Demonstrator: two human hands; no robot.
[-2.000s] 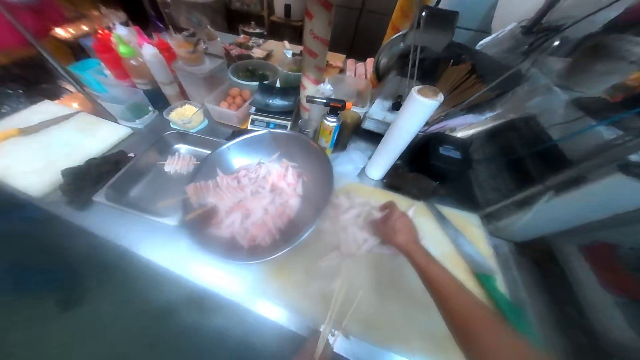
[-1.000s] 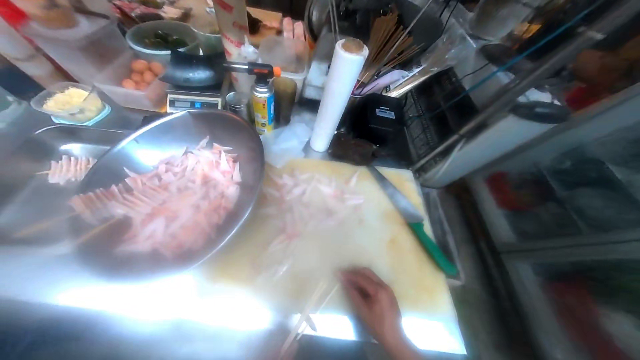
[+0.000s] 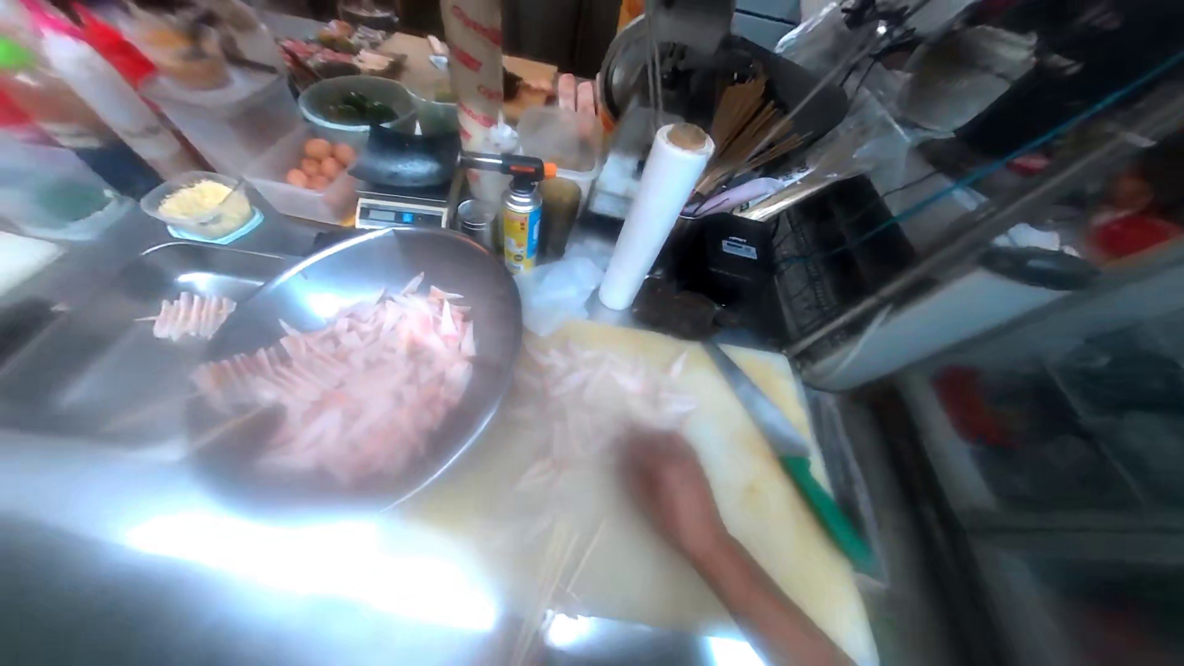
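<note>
My right hand [image 3: 668, 481] is over the yellowish cutting board [image 3: 768, 555], at the near edge of a loose pile of pale pink meat pieces [image 3: 601, 388]; blur hides its fingers. My left hand is not plainly seen; thin bamboo skewers [image 3: 555, 573] rise from the bottom edge below the pile. A large steel bowl [image 3: 481, 277] to the left holds many more sliced pieces [image 3: 370, 388], some threaded in a row on a skewer. Behind it, a steel tray [image 3: 176, 254] bears a short skewered row of meat [image 3: 192, 316]. A green-handled knife [image 3: 786, 444] lies along the board's right side.
Behind the board stand a roll of plastic film [image 3: 657, 217], a torch on a gas canister [image 3: 523, 222] and a digital scale [image 3: 402, 213]. Eggs [image 3: 319, 165] in a plastic box, a tub of shredded yellow food [image 3: 196, 202] and squeeze bottles are at the left. A metal rail [image 3: 999, 194] runs along the right.
My right hand has moved from the board's near edge up to the pile of meat since a second ago. The view has shifted left.
</note>
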